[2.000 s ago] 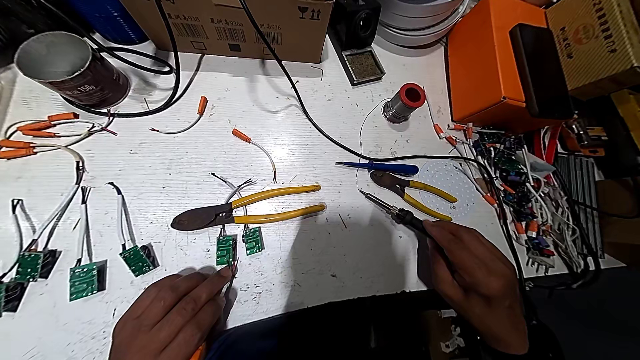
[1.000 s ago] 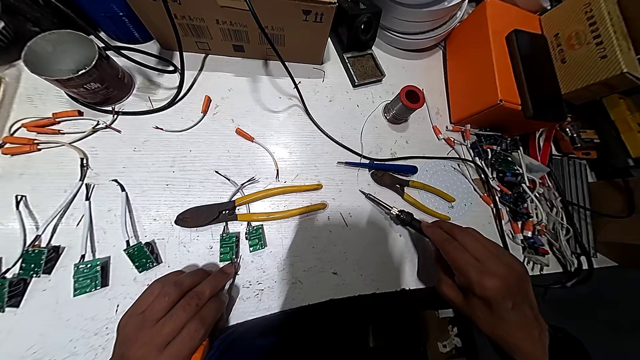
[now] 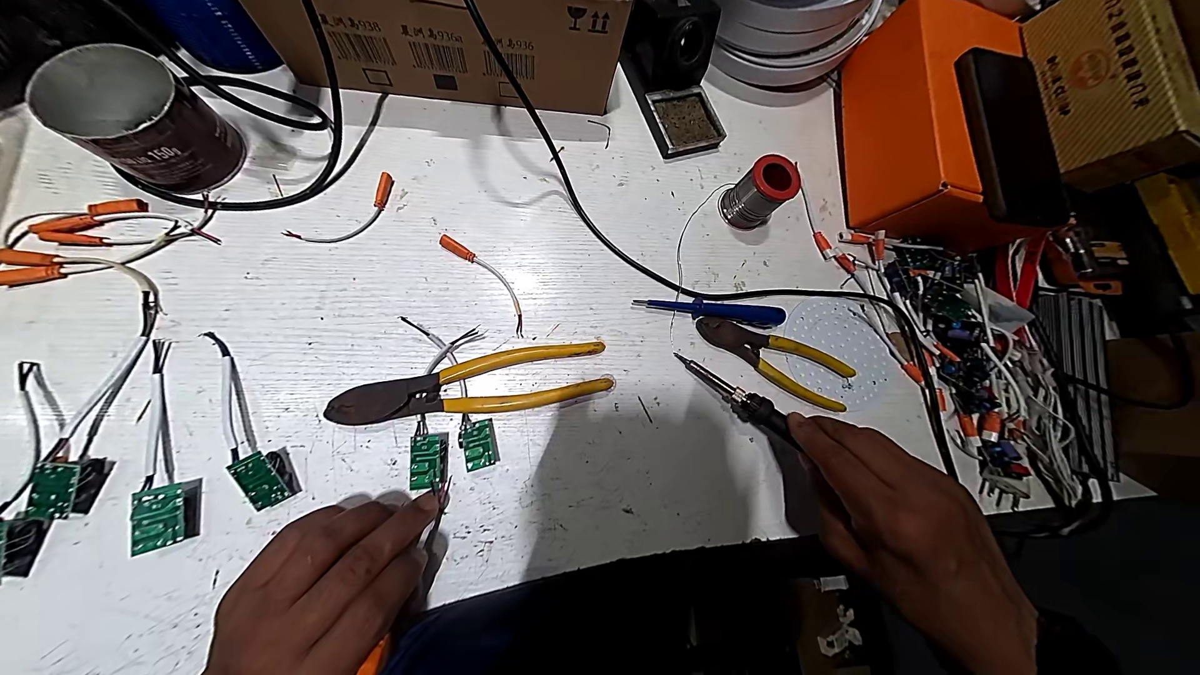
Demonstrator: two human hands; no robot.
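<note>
My right hand point(image 3: 909, 525) grips a soldering iron point(image 3: 741, 398), its tip over the white table, left of small yellow-handled cutters point(image 3: 750, 347). A blue screwdriver point(image 3: 731, 310) lies above them. My left hand point(image 3: 328, 581) rests at the table's front edge around a thin wire end or tool tip; something orange shows under the palm, mostly hidden. Its fingertips are just below a green circuit board point(image 3: 427, 459), with a second board point(image 3: 479, 443) beside it. Larger yellow-handled cable cutters point(image 3: 469, 380) lie across the wires of these boards. Above lies a white cable with an orange connector point(image 3: 457, 247).
Several wired boards point(image 3: 159, 518) lie at left, below orange-tipped cables point(image 3: 66, 225). A tin can point(image 3: 141, 117) and cardboard box point(image 3: 450, 56) stand behind. A solder spool point(image 3: 761, 192), iron stand point(image 3: 684, 122), orange box point(image 3: 909, 122) and a heap of wired boards point(image 3: 984, 375) occupy the right. A black cord crosses the table.
</note>
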